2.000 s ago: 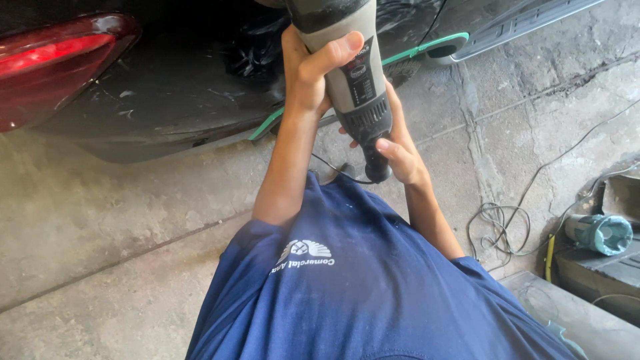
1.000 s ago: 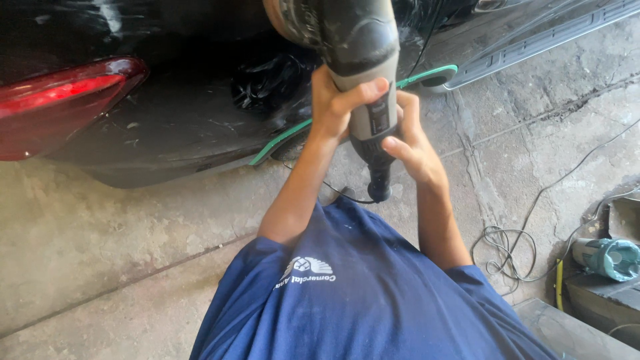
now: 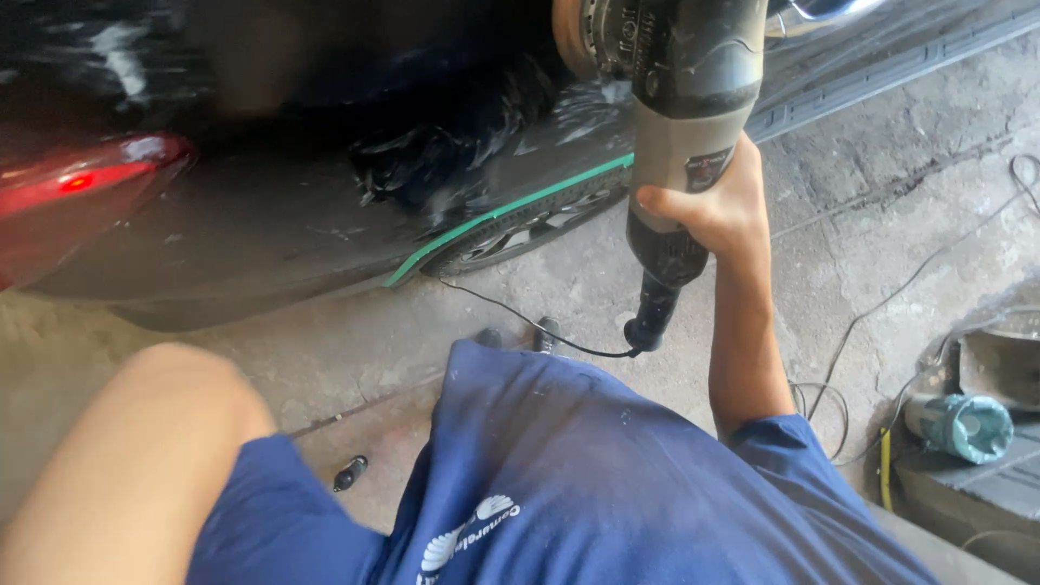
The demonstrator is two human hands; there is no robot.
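A dark car body panel with whitish smears runs across the upper left. My right hand grips the grey and black body of a corded power polisher, thumb across its casing. The tool hangs at upper centre-right, its brownish round pad partly cut off by the top edge. A black cord leaves the handle's end and curves toward the wheel. Green masking tape lines the arch over the car wheel. My left arm is bent at the left edge; its hand is out of view.
A red tail light is at left. Loose cable lies on the concrete floor at right. A teal-covered cylindrical thing rests on a dark box-like surface at lower right. A small black object lies on the floor.
My left hand has let go of the polisher and left the view; the arm is now at the lower left. My right hand still holds the tool.
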